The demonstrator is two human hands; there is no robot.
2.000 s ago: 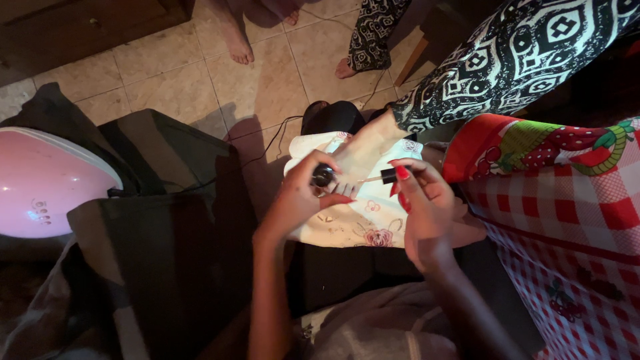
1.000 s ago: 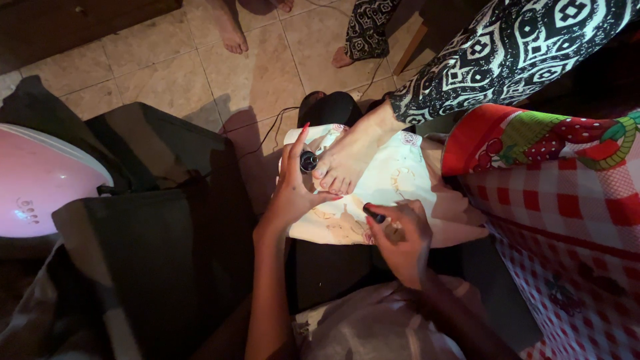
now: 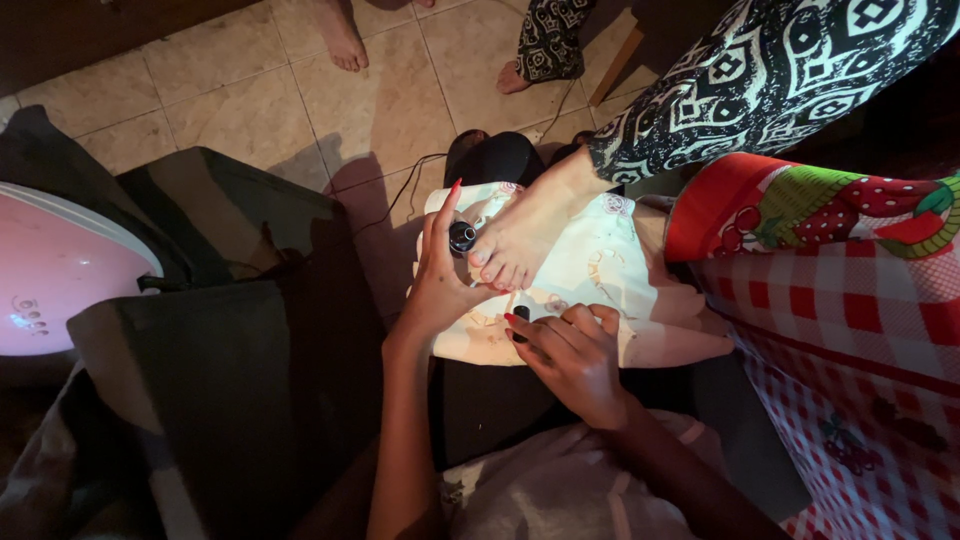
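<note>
My left hand point(image 3: 439, 262) holds an uncapped dark nail polish bottle point(image 3: 463, 236), its open neck facing up, beside the big toe of another person's bare foot point(image 3: 529, 229). The thumb of that hand reaches under the toes. The foot rests on a white embroidered towel point(image 3: 607, 289) spread over my lap. My right hand point(image 3: 566, 345) pinches the black cap point(image 3: 520, 313) of the bottle just below the toes; the brush cannot be made out.
A pink rounded device point(image 3: 67, 270) stands at the left beside a dark fabric-covered surface point(image 3: 240, 375). On the right hangs a red checked cloth with fruit prints point(image 3: 825, 285). Other bare feet point(image 3: 345, 45) are on the tiled floor point(image 3: 232, 82), where a thin cable point(image 3: 409, 184) lies.
Two seconds ago the cap with its brush was held level to the right of the toes; my right hand has since moved down and toward the left. My left fingers have spread upward around the bottle.
</note>
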